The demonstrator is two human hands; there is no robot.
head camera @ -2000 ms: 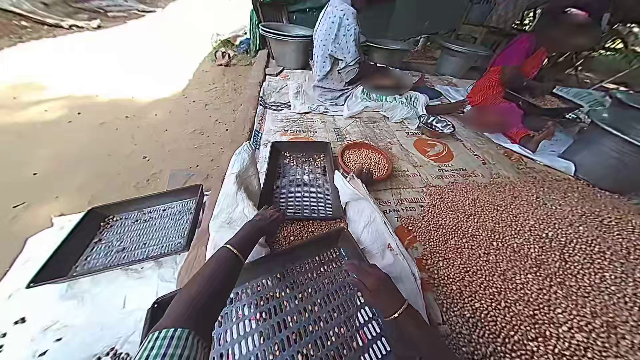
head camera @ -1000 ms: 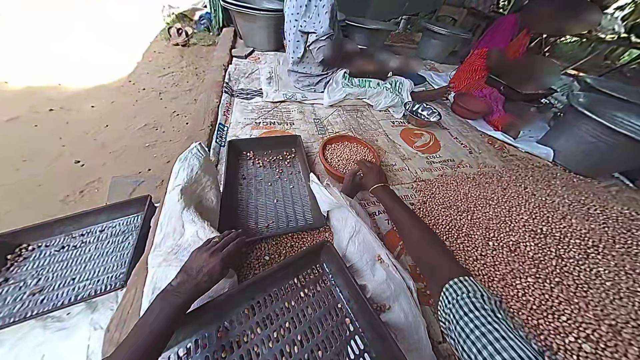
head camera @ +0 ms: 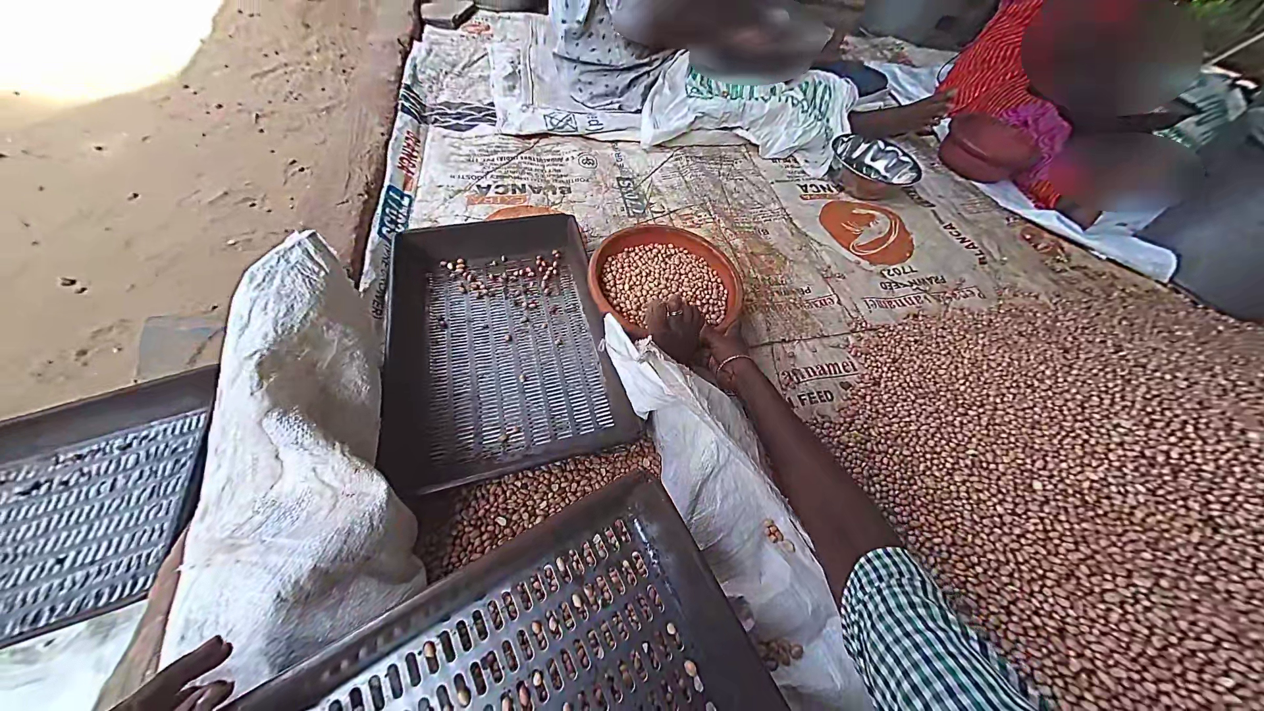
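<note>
My right hand (head camera: 724, 348) touches the near rim of a round orange-brown bowl (head camera: 739, 286) of nuts or seeds (head camera: 660, 275); a bare foot (head camera: 675, 328) beside it partly hides its fingers. At the lower left edge, my left hand (head camera: 188, 681) has its fingers apart near the side of a dark slotted tray (head camera: 553, 592), which is tilted and has nuts in its slots. Beyond lies a second slotted tray (head camera: 513, 365) with scattered nuts towards its far end. Loose nuts (head camera: 523, 509) show between the two trays.
White woven sacks (head camera: 296, 474) cover both my legs. Another slotted tray (head camera: 89, 504) lies left. Nuts are heaped (head camera: 1066, 474) on the printed sheet (head camera: 770, 217) at right. A metal bowl (head camera: 874, 163) and two seated people (head camera: 612, 59) are at the back.
My right hand has moved from the near slotted tray to the round bowl. My left hand has left the far tray's near edge for the lower left. The view has moved closer.
</note>
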